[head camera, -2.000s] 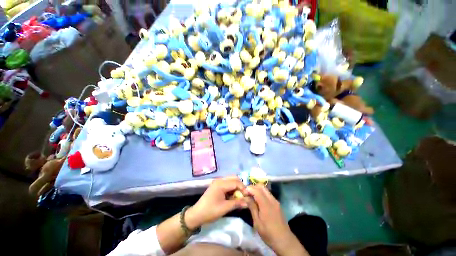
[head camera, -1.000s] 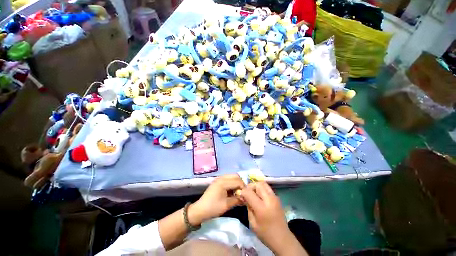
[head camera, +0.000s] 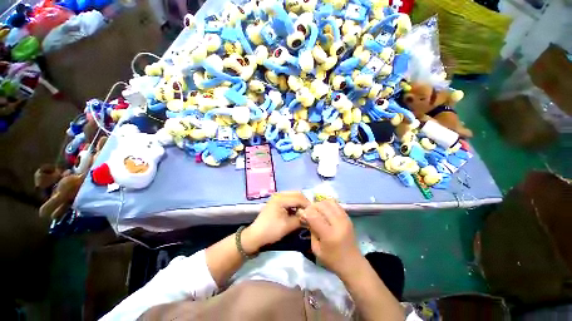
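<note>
A small pale plush piece (head camera: 321, 193) shows just above my fingers at the table's front edge, blurred against the cloth. My left hand (head camera: 280, 219) and my right hand (head camera: 330, 231) meet at the fingertips in front of the table edge, both closed on the plush piece. The fingers hide much of it. A needle or thread cannot be made out.
A large heap of yellow-and-blue plush toys (head camera: 288, 81) covers the table (head camera: 207, 200). A smartphone (head camera: 260, 171), a white cylinder (head camera: 327, 159) and another (head camera: 440, 133) lie before it. A white plush (head camera: 135, 158) is left, a brown toy (head camera: 433, 103) right. A yellow sack (head camera: 467, 37) stands behind.
The view has shifted, and the hands and table sit higher in the picture. The hands stay together on the plush piece, which is now more covered by the fingers.
</note>
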